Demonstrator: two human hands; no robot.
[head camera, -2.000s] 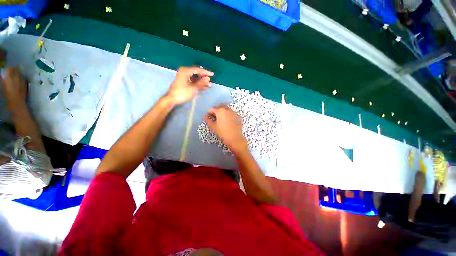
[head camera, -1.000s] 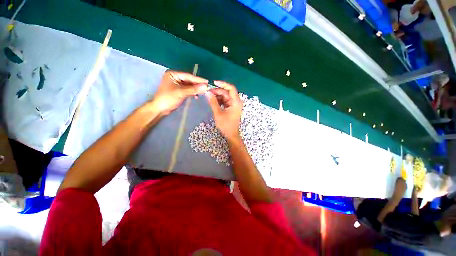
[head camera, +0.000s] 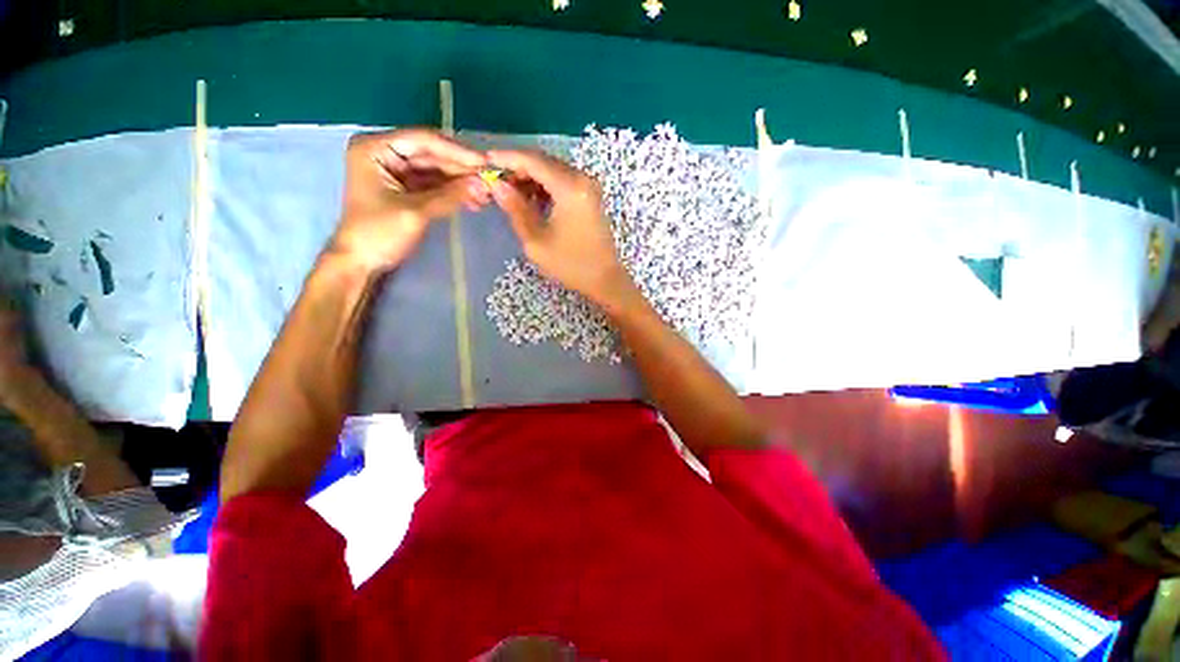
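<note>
My left hand (head camera: 395, 194) and my right hand (head camera: 559, 223) meet at the fingertips above the covered table. Between them they pinch a small yellow part (head camera: 492, 177). Any white piece pressed against it is too small to tell. A heap of small white plastic parts (head camera: 686, 233) lies loose on the table, beside and partly behind my right hand and forearm. The grey-white table sheet (head camera: 401, 343) lies under my hands.
The dark green conveyor belt (head camera: 725, 36) runs beyond the table and carries small pale pieces. Cream tape strips (head camera: 462, 310) cross the sheet. A person's arm (head camera: 45, 407) is at the left edge. A blue stool (head camera: 977, 395) stands at the right.
My hands came together from apart and stay joined at the fingertips. The yellow part now shows between them. The view has turned, so the table lies more level and the blue tray is gone.
</note>
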